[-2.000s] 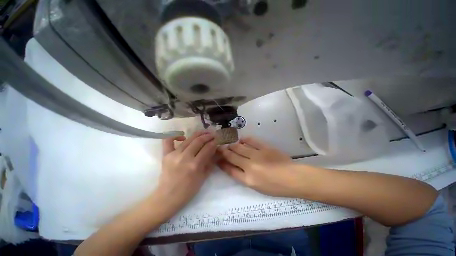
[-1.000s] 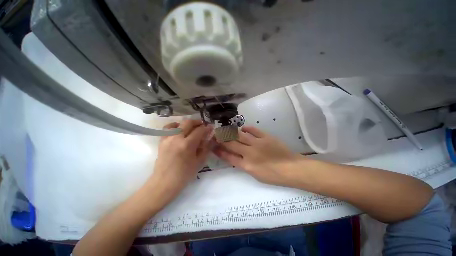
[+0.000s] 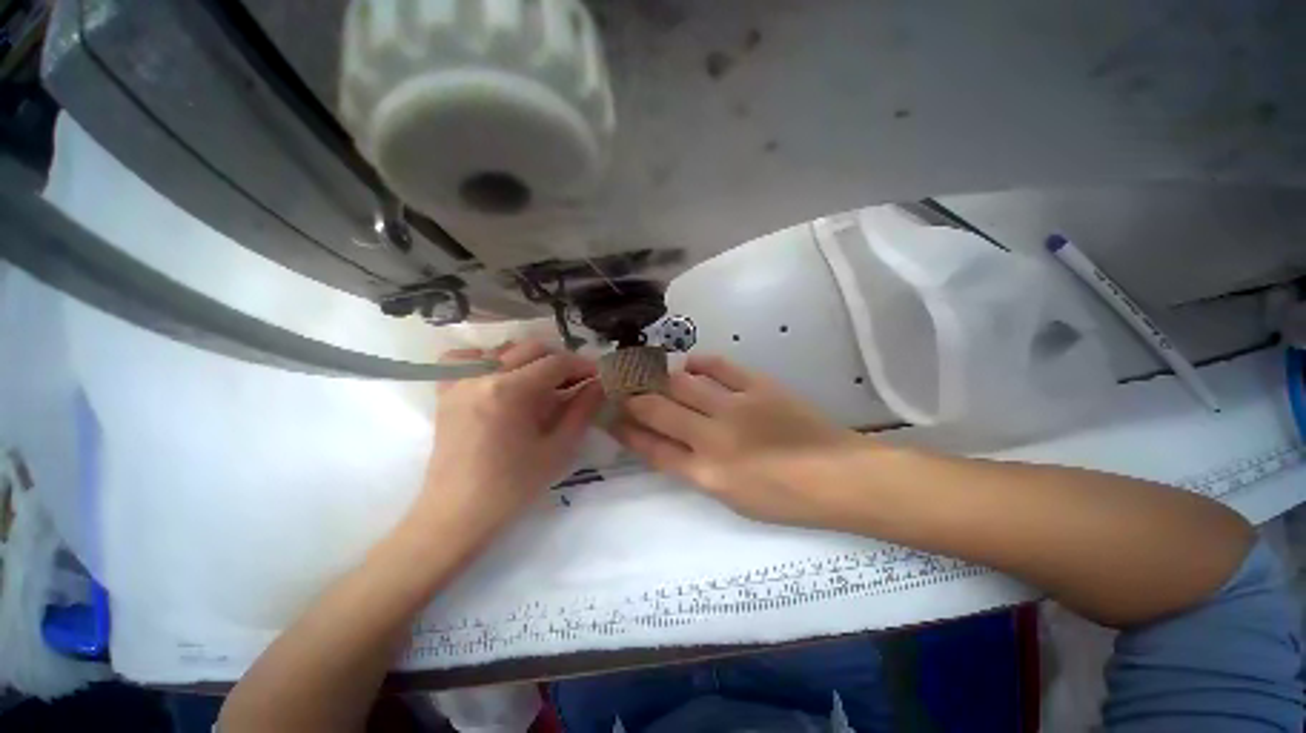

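Observation:
Sheer white fabric (image 3: 308, 458) spreads over the machine bed and table on the left, up to the needle area. My left hand (image 3: 501, 415) lies left of the brownish ridged screw (image 3: 635, 371), its thumb and fingers pinched on the fabric near the presser foot. My right hand (image 3: 731, 437) lies just right of and below the screw, fingertips down at the fabric edge; whether they grip it is hard to tell. The needle and the fabric under the foot are hidden by the screw and fingers.
The machine head (image 3: 859, 115) with a white ribbed knob (image 3: 480, 108) overhangs the hands. A grey curved bar (image 3: 215, 315) crosses the left. At right lie a white cut piece (image 3: 988, 329) and a purple-capped pen (image 3: 1132, 322). A printed scale (image 3: 688, 594) runs along the front edge.
My left hand has shifted slightly left and away from my right hand since the first frame, uncovering dark slots in the bed. The view has shifted, moving the knob left and up.

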